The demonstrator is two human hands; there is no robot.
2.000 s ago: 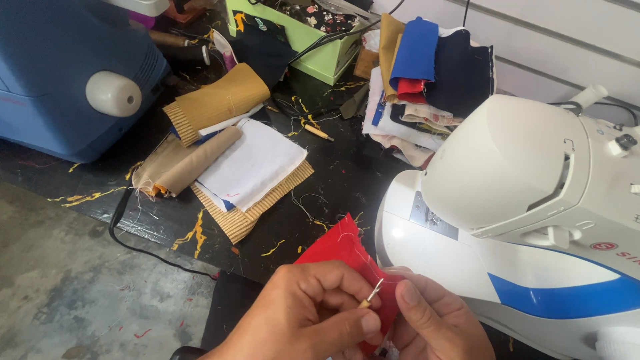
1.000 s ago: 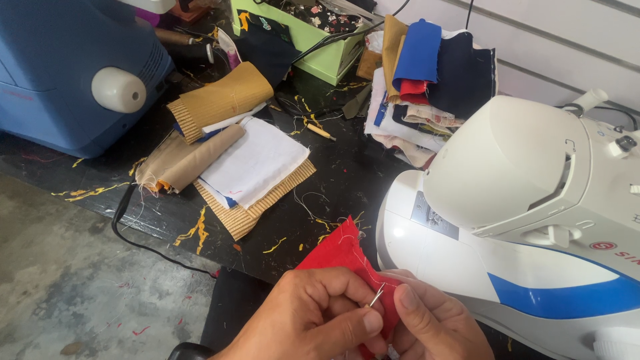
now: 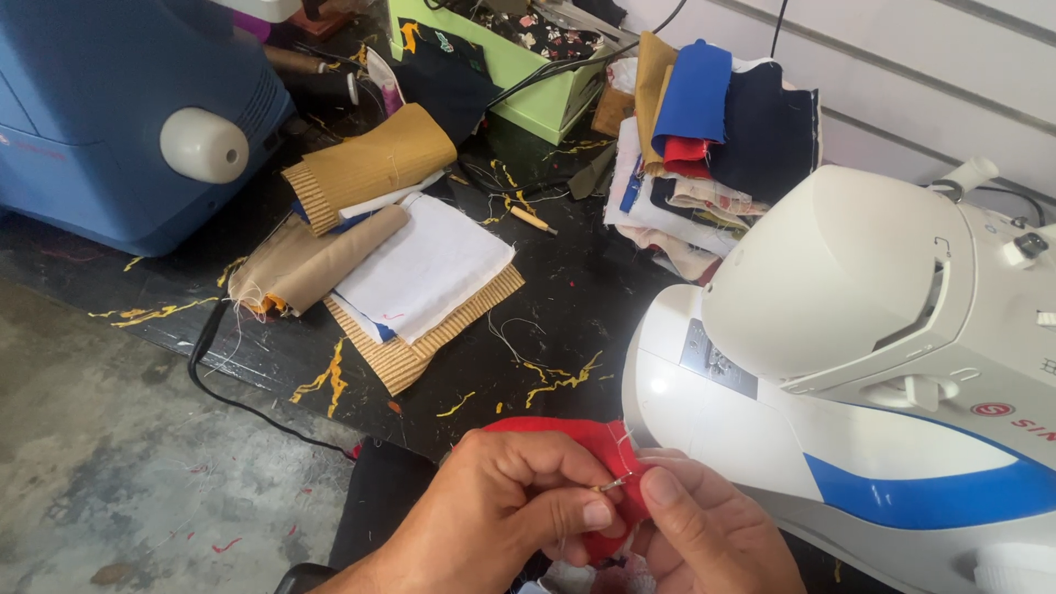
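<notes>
My left hand (image 3: 528, 503) pinches a small pointed metal tool with a light handle, perhaps a seam ripper (image 3: 612, 484), between thumb and forefinger. Its tip touches a line of pale stitches near the edge of a red fabric piece (image 3: 569, 427). My right hand (image 3: 709, 520) grips that edge of the red fabric, thumb on top, just right of the tip. Pale loose threads stick out at the fabric's upper corner. The lower part of the red fabric is mostly hidden by both hands, and white and patterned cloth shows below them.
A white Singer sewing machine (image 3: 825, 272) stands close on the right, a blue machine (image 3: 107, 124) at upper left. Folded fabrics (image 3: 429, 264) lie mid-table, with a wooden-handled tool (image 3: 533, 219) behind. Another fabric stack (image 3: 685, 107) and a green box (image 3: 544, 103) are farther back.
The red fabric's upper corner, which pointed up between the hands, now lies lower and bends to the right. Both hands keep their hold, and the tool's tip has shifted slightly along the fabric.
</notes>
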